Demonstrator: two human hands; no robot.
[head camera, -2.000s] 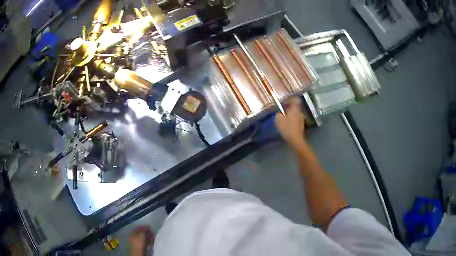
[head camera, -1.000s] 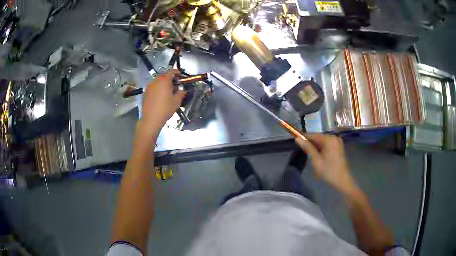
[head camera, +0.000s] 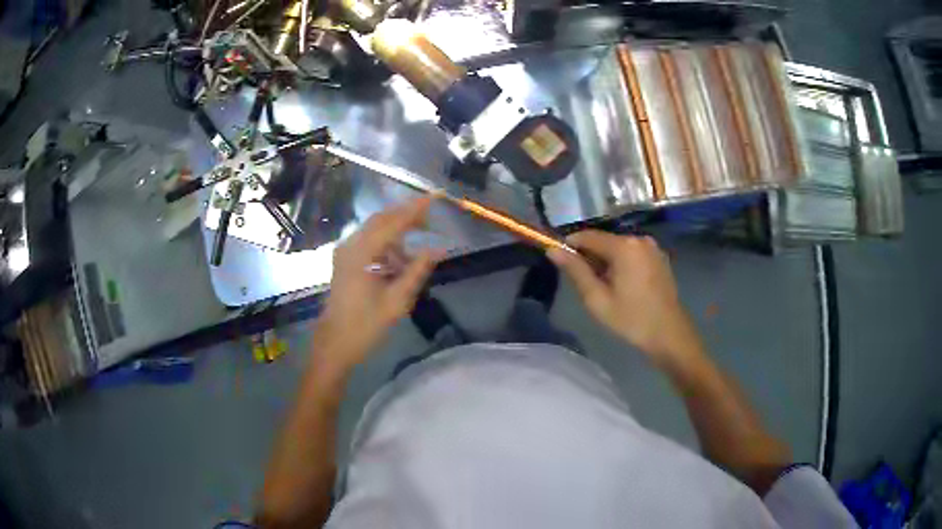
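My right hand (head camera: 630, 284) is shut on the lower right end of a thin silver rod (head camera: 377, 165). The rod slants up to the left over the bench, with a copper-coloured sleeve (head camera: 506, 223) on its part nearest my right hand. My left hand (head camera: 377, 269) is beside the sleeve's left end, thumb and index finger apart, the index fingertip close to or touching it; blur hides which. The rotary turret (head camera: 246, 170) lies left of the rod, its arms dark, with no orange part visible on them. The rod's far tip is near one arm.
A parts tray (head camera: 702, 124) with copper rows is at the bench's right end, beside a metal rack (head camera: 826, 155) of whitish trays. A round dark unit (head camera: 539, 148) with a cable stands between turret and tray. Lit machine tooling (head camera: 413, 57) is behind. A blue object (head camera: 876, 498) is lower right.
My left hand has moved from the turret arm to the rod. The orange part on that arm is gone, and the copper length on the rod is longer. The rod has shifted left in view.
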